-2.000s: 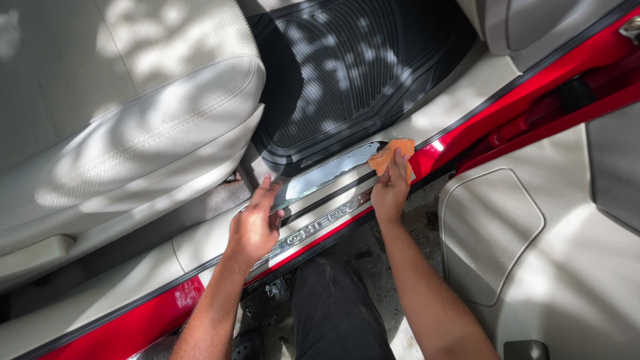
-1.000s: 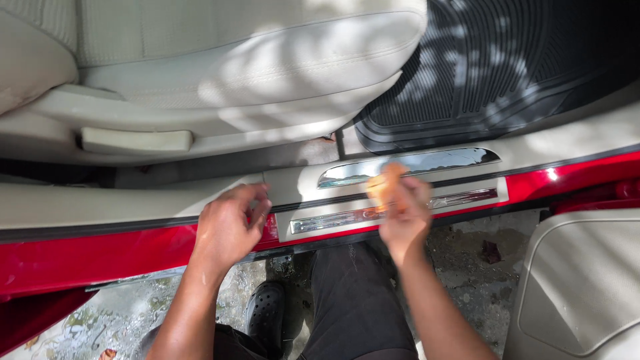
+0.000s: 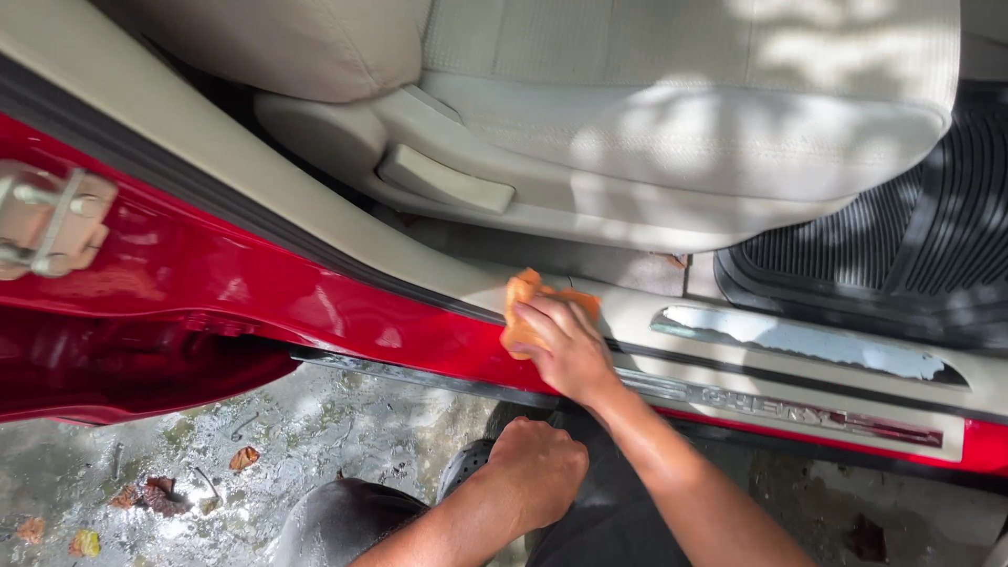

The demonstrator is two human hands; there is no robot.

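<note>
My right hand (image 3: 568,346) grips a crumpled orange cloth (image 3: 521,315) and presses it on the car's door sill, where the beige trim meets the red painted body (image 3: 457,346). To the right of the cloth lie a shiny metal scuff plate (image 3: 803,344) and a silver sill strip with raised lettering (image 3: 772,409). Below the sill, my left hand (image 3: 539,465) is closed in a fist above my leg, and nothing shows in it; its palm side is hidden.
Above the sill is a beige car seat (image 3: 677,150) with a side lever (image 3: 449,181). A black ribbed floor mat (image 3: 882,236) lies at right. A metal door hinge (image 3: 51,220) juts out at far left. Dry leaves (image 3: 244,458) lie on the wet concrete ground (image 3: 315,441).
My right hand has moved the cloth left along the sill, off the plates. My left hand has left the sill and closed into a fist. The view has shifted left.
</note>
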